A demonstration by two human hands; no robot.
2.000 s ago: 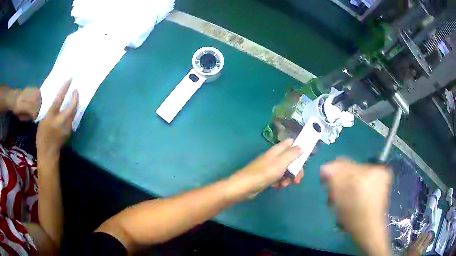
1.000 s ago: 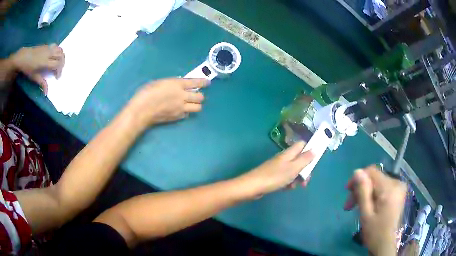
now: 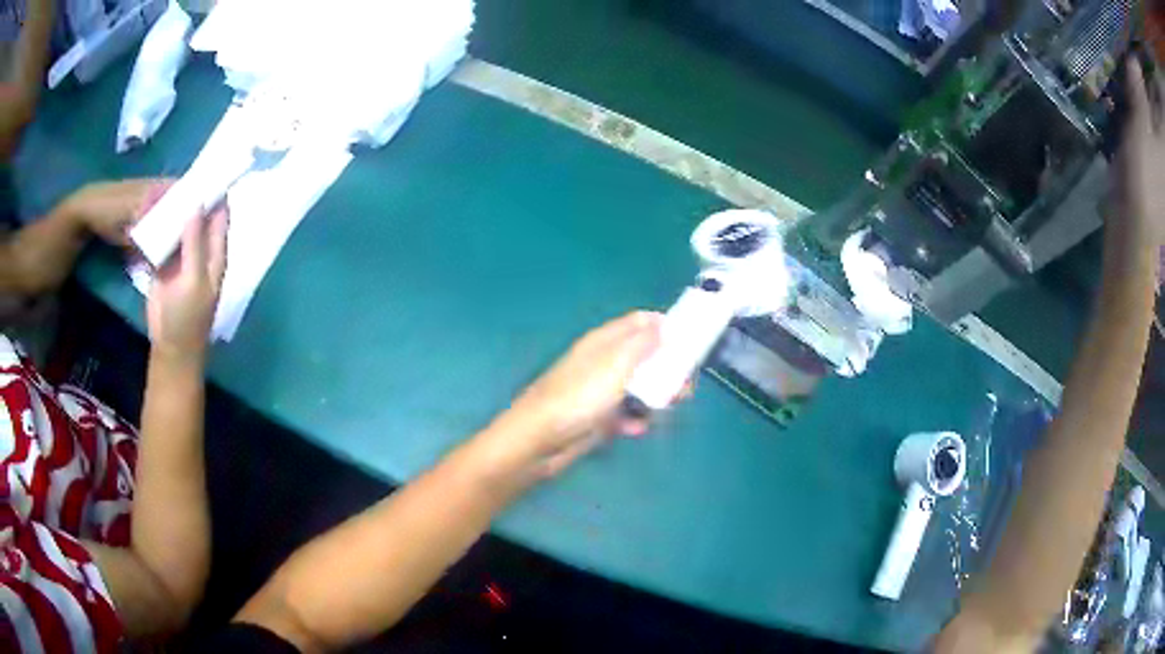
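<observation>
My left hand (image 3: pixel 594 383) is closed around the handle of a white hair dryer (image 3: pixel 690 335). The dryer's ringed round head is up, just left of the press base with its fixture (image 3: pixel 773 371), and off the fixture. The white pressing pad (image 3: pixel 871 284) shows under the dark press head (image 3: pixel 952 217). My right hand (image 3: pixel 1141 153) is raised at the upper right edge, by the top of the press, partly cut off; its fingers are unclear, so I cannot tell what it holds.
A second white dryer (image 3: pixel 910 517) lies at the right beside a shiny clear plastic bag (image 3: pixel 990 492). At the left, a neighbour's hands hold a white dryer (image 3: pixel 205 192) over a flat stack of white sleeves (image 3: pixel 288 211). A pale strip (image 3: pixel 613 128) edges the green bench.
My left hand has moved the dryer left off the fixture. My right hand has risen from the lower right to the upper right. The neighbour has taken the dryer from the bench middle.
</observation>
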